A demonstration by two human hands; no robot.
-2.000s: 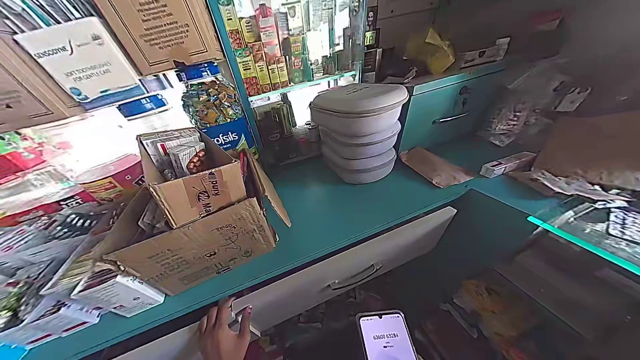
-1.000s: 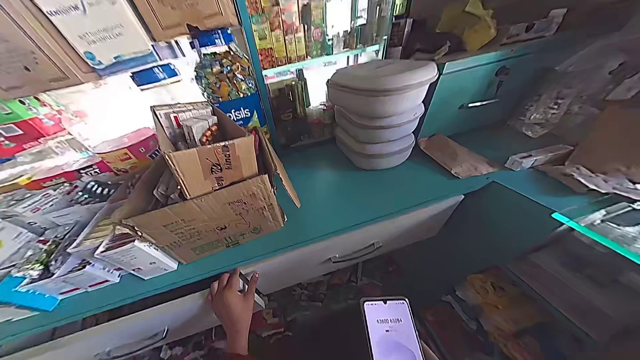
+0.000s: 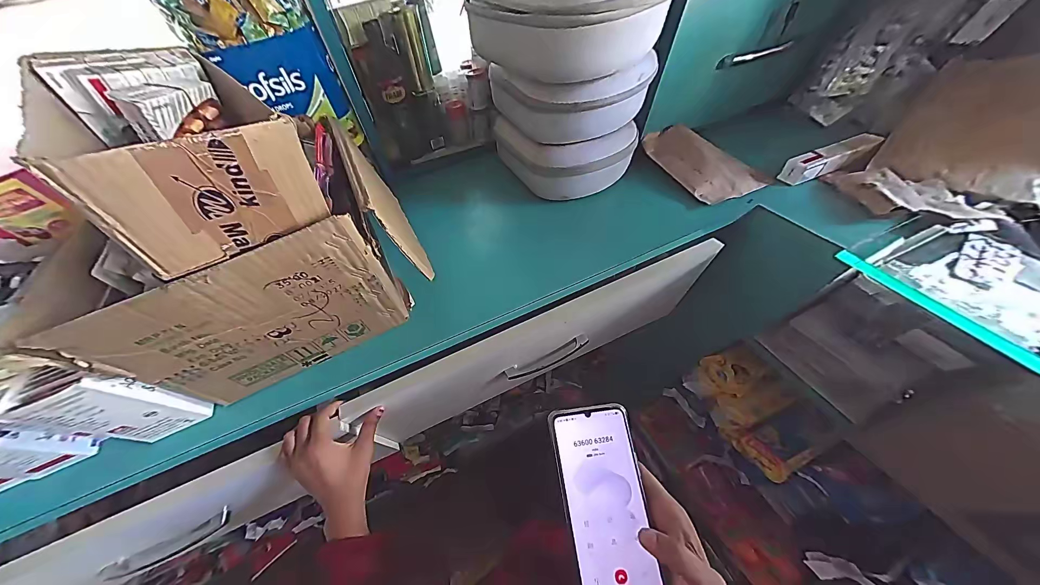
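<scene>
My right hand (image 3: 678, 528) holds a smartphone (image 3: 603, 500) upright, its lit screen showing a call display with a red button; the thumb lies at the screen's right edge. At the upper edge of a white drawer front (image 3: 203, 496), under the teal counter (image 3: 479, 244), is my left hand (image 3: 337, 459), thumb and fingers apart, at a small pale piece by the gap between two drawer fronts. Whether it grips that piece is unclear. The other drawer front (image 3: 528, 349), with a metal handle, runs off to the right of this hand.
Open cardboard boxes (image 3: 276, 325) filled with packets stand on the counter at left. Stacked white lidded containers (image 3: 569, 106) are behind, with a brown paper packet (image 3: 703, 162) and a small carton (image 3: 829, 158) beside them. A glass edge (image 3: 942, 313) juts in at right.
The view has moved closer to the counter. My left hand's thumb and fingers stay at the drawer's upper edge, and the phone stays in my right hand, which now shows beside it.
</scene>
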